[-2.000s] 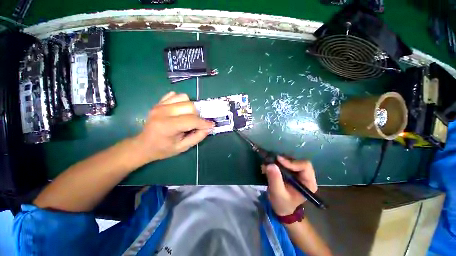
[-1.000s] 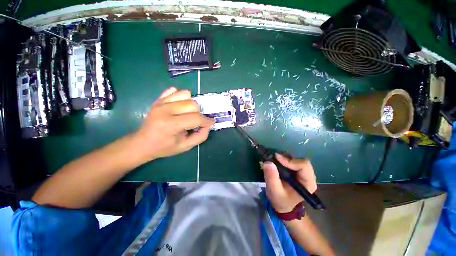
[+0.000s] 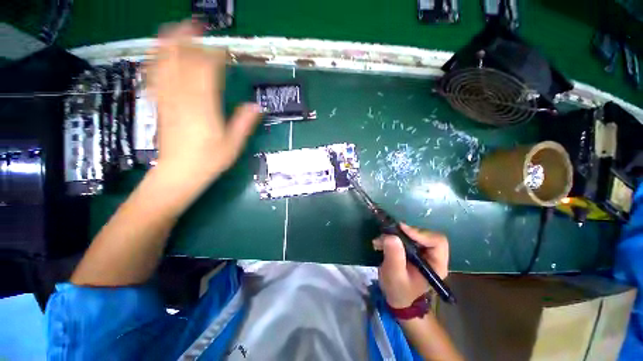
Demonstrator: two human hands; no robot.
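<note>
A phone mainboard assembly, white-silver with a dark end at its right, lies flat on the green mat. My right hand holds the black soldering iron; its thin tip is at the assembly's dark right end. My left hand is raised and blurred at the upper left, off the assembly, with fingers up and thumb spread. It covers part of the upright phone assemblies. I see nothing in it. Two or more dark phone batteries lie stacked behind the assembly.
Upright phone assemblies stand at the left. White slivers are scattered right of the assembly. A fume fan, a brown tube and a black-yellow block stand at the right. Finished units lie on the belt behind the worn white edge.
My left hand has let go of the assembly and moved up and left. The assembly is now fully uncovered. The iron stays at its right end. The view has shifted, showing more of the belt.
</note>
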